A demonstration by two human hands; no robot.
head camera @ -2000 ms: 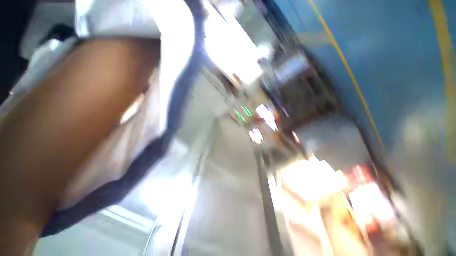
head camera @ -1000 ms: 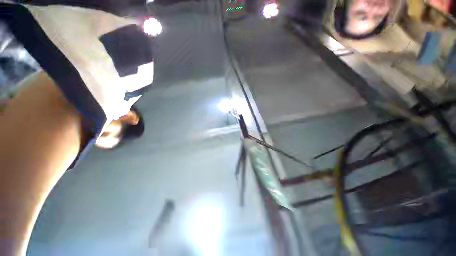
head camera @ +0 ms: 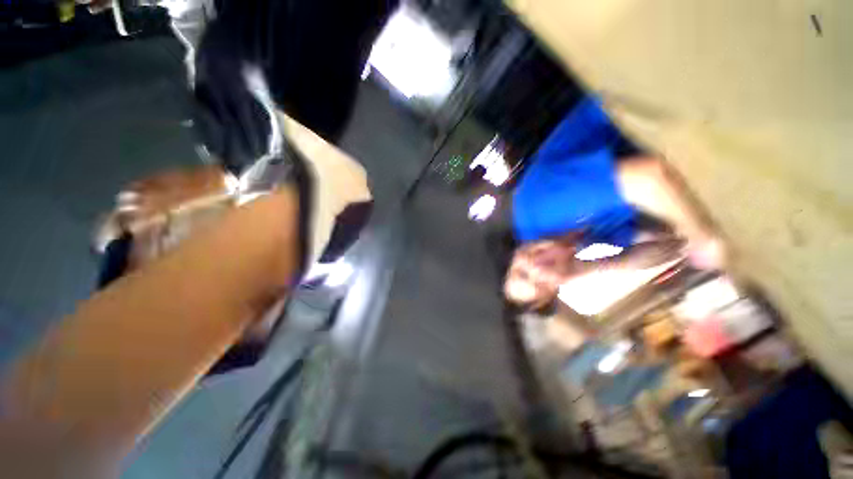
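Note:
The frame is strongly blurred and tilted. A large bare forearm (head camera: 187, 318) runs from a pale, dark-edged sleeve (head camera: 332, 187) to the lower left edge; its hand is cut off, and I cannot tell whose arm it is. Another blurred patch of skin (head camera: 173, 201) shows behind it at the left. No hand in view can be told as my left hand or my right hand. No held work piece can be made out.
A person in a blue top (head camera: 571, 178) is at the right, among blurred objects. A broad beige surface (head camera: 748, 103) fills the upper right. Grey overhead surfaces (head camera: 435, 309) with bright lights (head camera: 421, 56) fill the middle. A black curved line (head camera: 468, 444) crosses the bottom.
The view has swung and tilted. The blue top and beige surface have come into view; the large yellow and black ring at the lower right is gone. The forearm now reaches further toward the middle.

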